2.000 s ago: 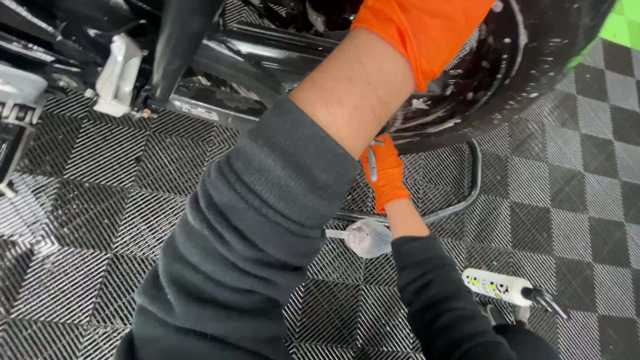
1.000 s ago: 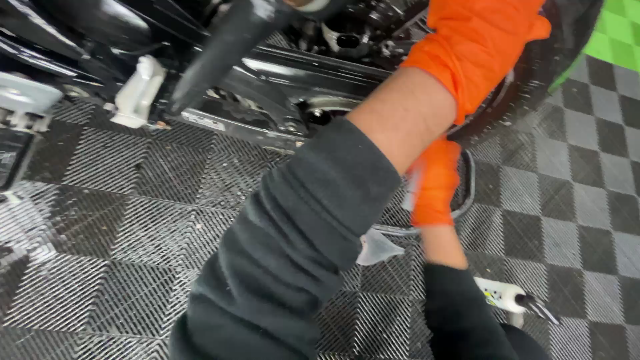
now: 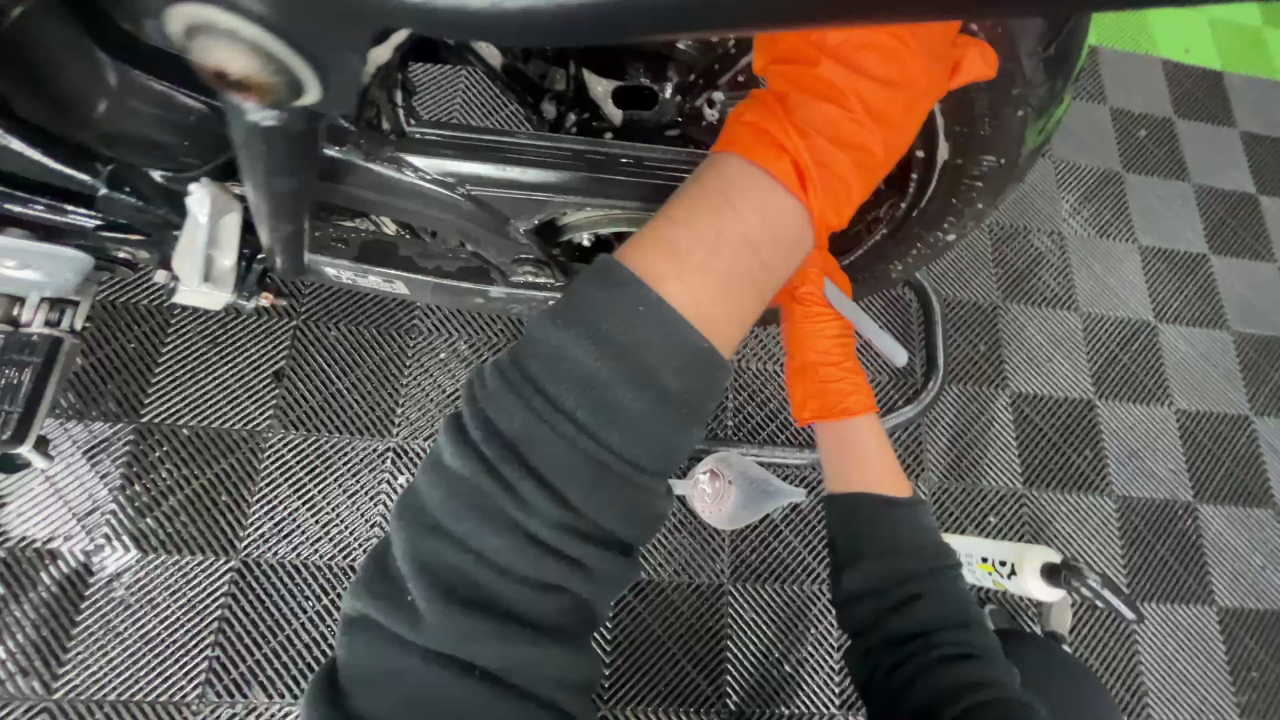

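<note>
My left hand (image 3: 850,110), in an orange glove, reaches over the motorcycle's wet rear tire (image 3: 1000,150) with its thumb out to the side; most of its fingers and anything in them are hidden. Lower down, beside the wheel, my right hand (image 3: 825,345) wears a matching glove and grips a tool whose pale grey handle (image 3: 875,330) sticks out to the right; the working end is out of sight. The motorcycle's black swingarm (image 3: 480,180) runs leftward from the wheel, wet, with some foam on nearby parts.
A black tubular stand (image 3: 935,350) lies around the wheel's lower side. Near my right forearm is a translucent plastic container (image 3: 735,490). A white bottle with a black top (image 3: 1010,567) is at the lower right. Wet ribbed floor tiles (image 3: 340,480) lie below the motorcycle.
The pale handle at my right hand now points down and right; two seconds ago it lay along the hand. My left hand remains at the wheel. The view has shifted.
</note>
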